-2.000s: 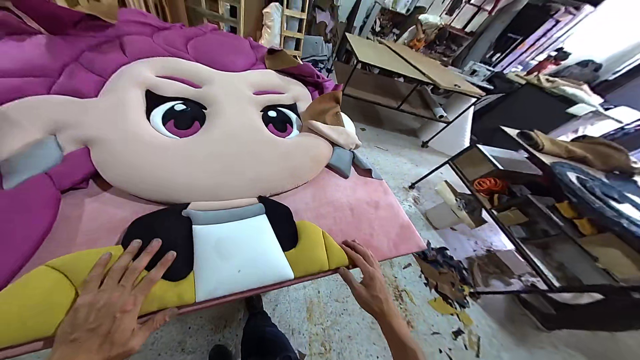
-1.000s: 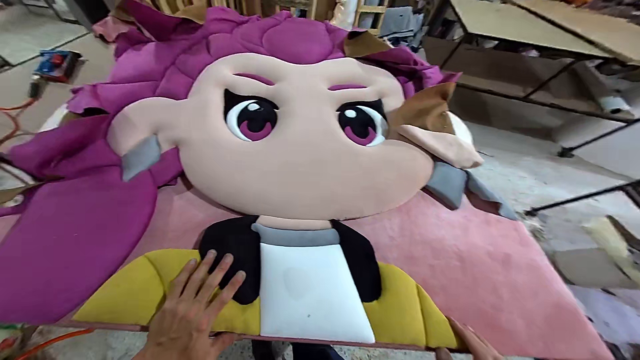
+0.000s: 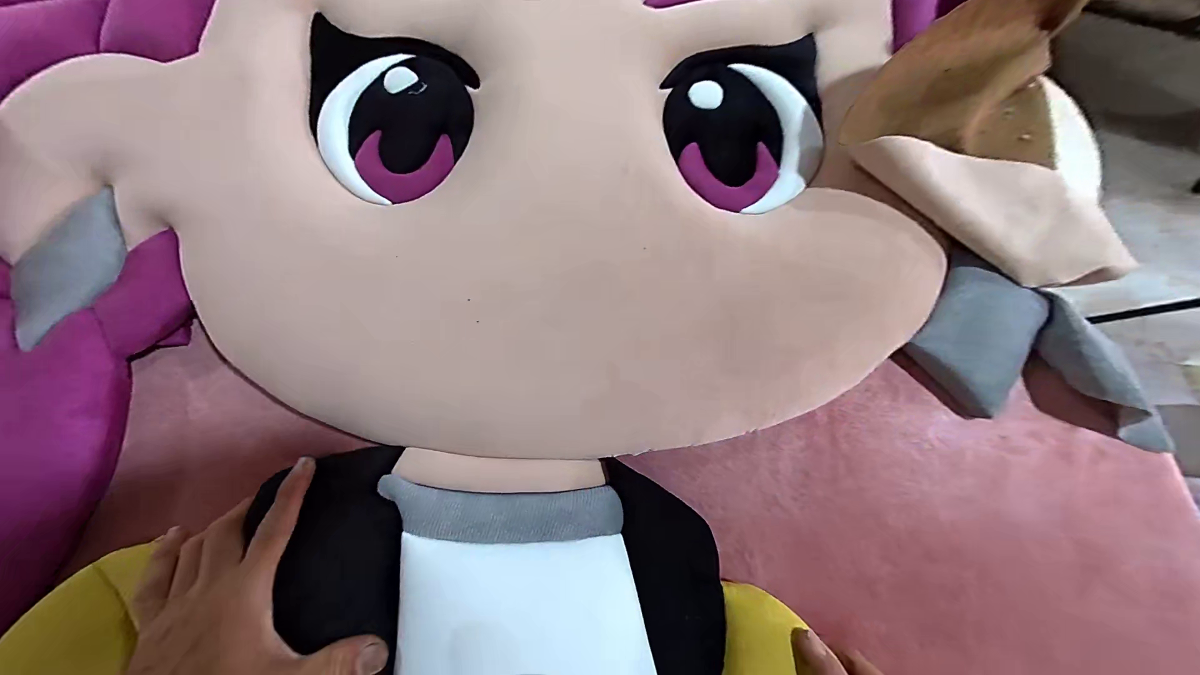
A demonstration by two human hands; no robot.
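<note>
A padded fabric cartoon figure with a beige face covers most of the view. My left hand lies with spread fingers over the yellow sleeve and the black padded piece, holding nothing. At the bottom edge, only some fingers of my right hand show, touching the other yellow sleeve; the rest is out of frame. Between the black pieces are a grey collar and a white shirt panel. Both eyes are black, white and magenta.
Pink fabric backing surrounds the figure. A loose beige flap with a brown underside stands up at the right, above grey fabric pieces. Magenta padded pieces lie at the left. Part of the floor shows beyond the right edge.
The view has moved much closer over the figure. My left hand still rests at the black piece and yellow sleeve. Less of my right hand shows than two seconds ago.
</note>
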